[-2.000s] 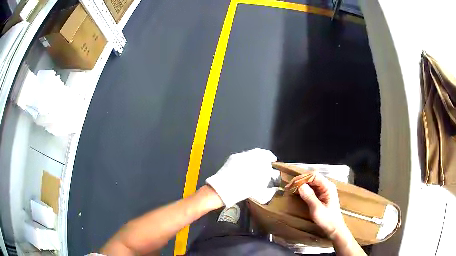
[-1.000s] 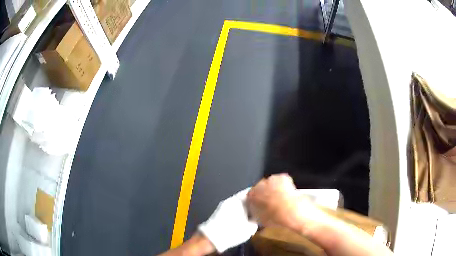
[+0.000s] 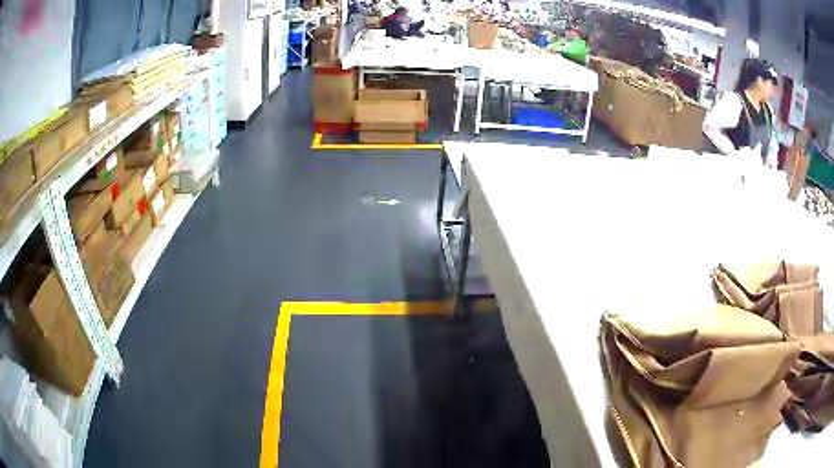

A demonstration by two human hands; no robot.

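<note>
Neither of my hands is in the picture now. Nearest in front of me, several floppy brown unfinished bags (image 3: 700, 366) lie in a heap on the white-covered table (image 3: 567, 238) at the lower right. The nearest one has a gold-toned edge along its left side and a tiny gold dot on its front. The bag I was holding a moment ago is out of view.
Shelves of cartons (image 3: 128, 196) stand on the left. A yellow line (image 3: 276, 384) marks the dark grey floor. A large carton (image 3: 391, 111) and white tables (image 3: 535, 73) stand farther back. A person (image 3: 748, 111) is beyond the table at the right.
The view has swung up and to the right, from the floor and my hands to the room. My gloved left hand, my bare right hand and the held bag have left the picture.
</note>
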